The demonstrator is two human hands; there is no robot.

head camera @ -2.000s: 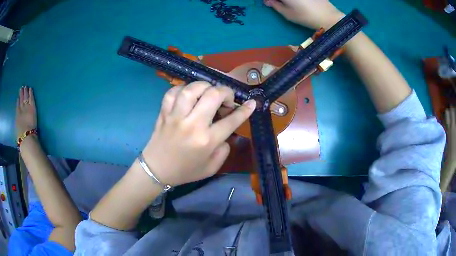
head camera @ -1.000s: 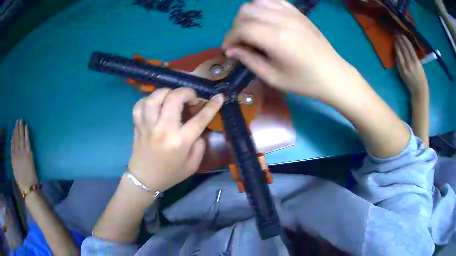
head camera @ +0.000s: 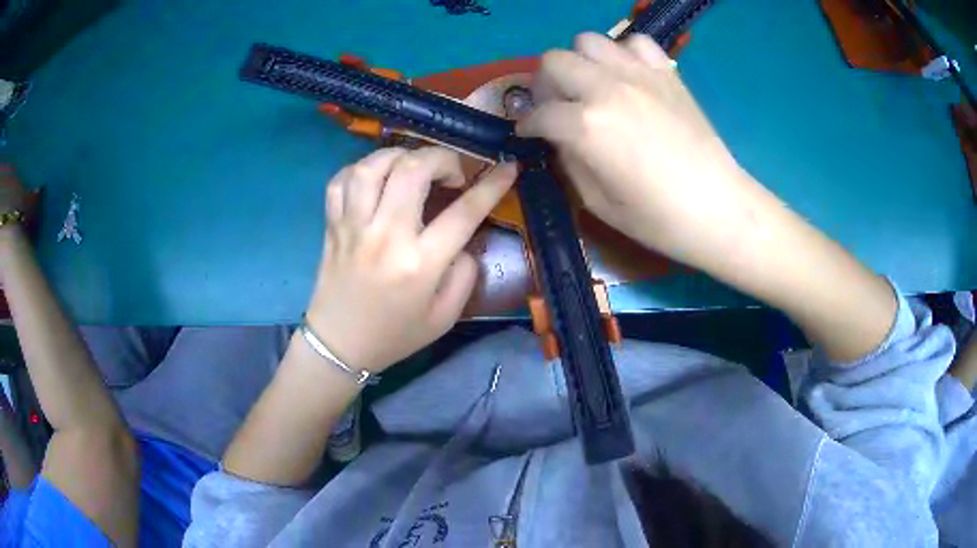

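Note:
A black three-armed frame point(head camera: 568, 289) lies on a reddish-brown jig point(head camera: 498, 273) with orange arm supports and a "3" on its plate. My left hand point(head camera: 402, 252) is at the hub from the left, its index fingertip touching the hub's edge; its other fingers are curled beside the upper-left arm. My right hand point(head camera: 632, 139) is over the hub's right side and covers part of the upper-right arm; its fingertips are at the hub. Whether either hand pinches a small part is hidden.
A loose pile of small black parts point(head camera: 461, 6) lies at the top edge. A silver three-arm piece point(head camera: 70, 219) lies at the left, near another person's arm point(head camera: 48, 364). Another jig point(head camera: 873, 37) with a black frame is at the upper right.
My right hand was away near the pile, then came back across the upper-right arm and is now at the hub. My left hand has stayed at the hub. The camera view has shifted.

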